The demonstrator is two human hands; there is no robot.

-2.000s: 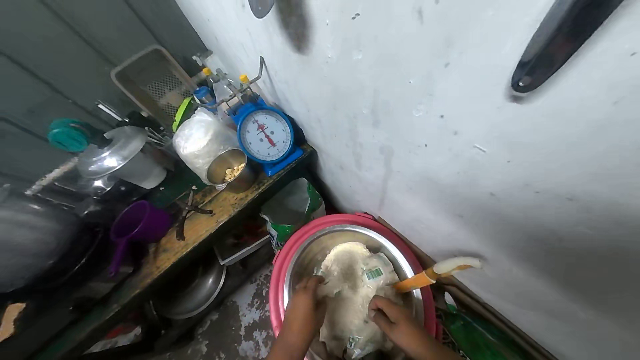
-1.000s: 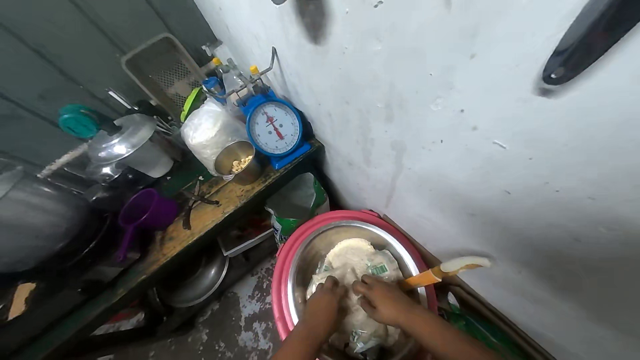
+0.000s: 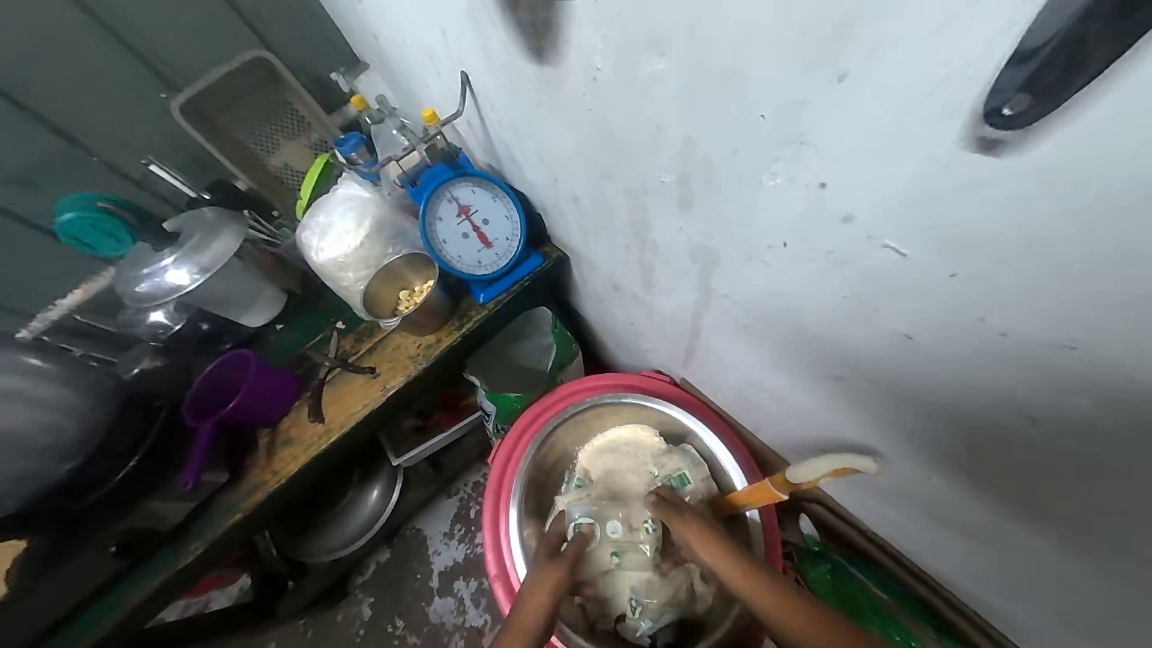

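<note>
A steel basin (image 3: 549, 432) rests in a pink plastic tub (image 3: 500, 468) at the lower middle. Inside it lies a clear plastic bag (image 3: 616, 531) with small green printed marks, and pale, flour-like powder (image 3: 621, 447) shows beyond the bag. On the bag's left side is my left hand (image 3: 560, 558), fingers spread against the plastic. My right hand (image 3: 679, 522) touches the bag's right side, its fingers bent; whether they pinch the plastic is unclear. An orange handle (image 3: 765, 490) with a pale end sticks out over the basin's right rim.
On the wooden bench (image 3: 387, 369) at left stand a blue dial scale (image 3: 474, 225), a metal cup (image 3: 414, 297) with pale pieces, a plastic bag (image 3: 355, 238), a purple dipper (image 3: 241, 391) and a lidded pot (image 3: 225, 279). The white wall (image 3: 810, 270) rises at right. A green-and-white sack (image 3: 531, 355) stands behind the tub.
My hands were close together on the bag one second ago and are now farther apart. The printed plastic looks more spread out over the powder.
</note>
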